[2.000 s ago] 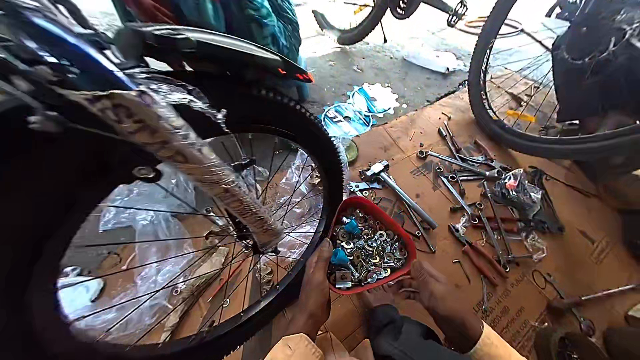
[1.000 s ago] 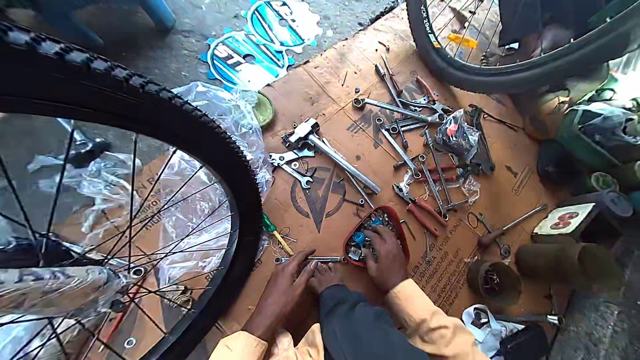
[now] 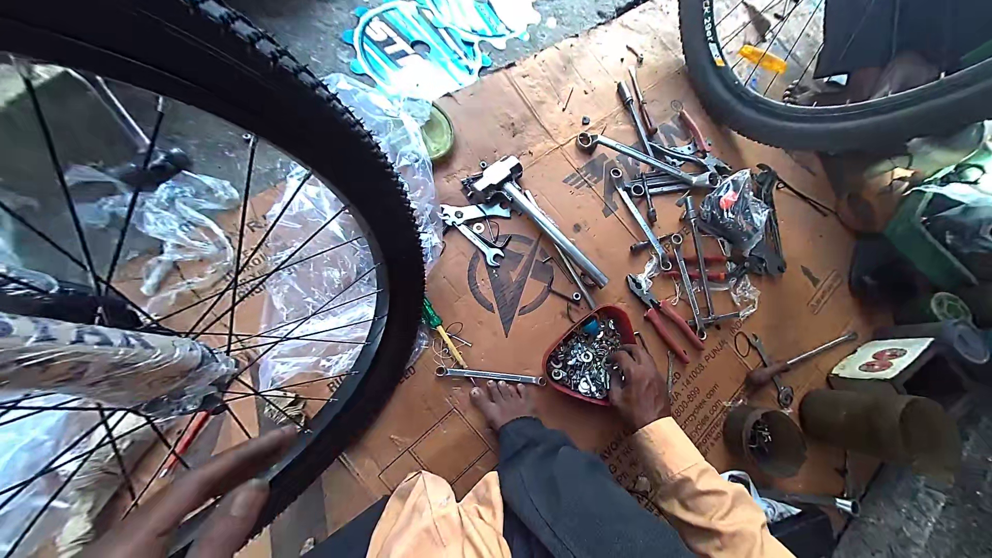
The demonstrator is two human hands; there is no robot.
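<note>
A red plastic tray [image 3: 552,363] full of nuts, bolts and washers [image 3: 585,360] rests on the cardboard by my bare foot. The fingers of my right hand [image 3: 639,385] reach over its right rim into the hardware; whether they pinch a piece is hidden. My left hand [image 3: 209,500] is raised at the lower left, blurred, its fingers apart and nothing seen in them, in front of the bicycle wheel's tyre [image 3: 399,271]. A double-ended ring spanner [image 3: 490,376] lies left of the tray. A screwdriver with a green and yellow handle [image 3: 443,333] lies near the tyre.
Hammer [image 3: 542,225], cone spanners [image 3: 477,229], red-handled pliers [image 3: 670,322] and several spanners [image 3: 643,213] lie on the cardboard [image 3: 535,101]. Another bicycle wheel [image 3: 821,128] stands at upper right, near a person's dark clothing. Cylindrical containers [image 3: 766,442] sit at lower right; clear plastic wrap [image 3: 318,271] lies behind the spokes.
The tray, held up between both hands two seconds ago, rests on the cardboard. My left hand has left the spot by my foot and the ring spanner and moved left to the wheel.
</note>
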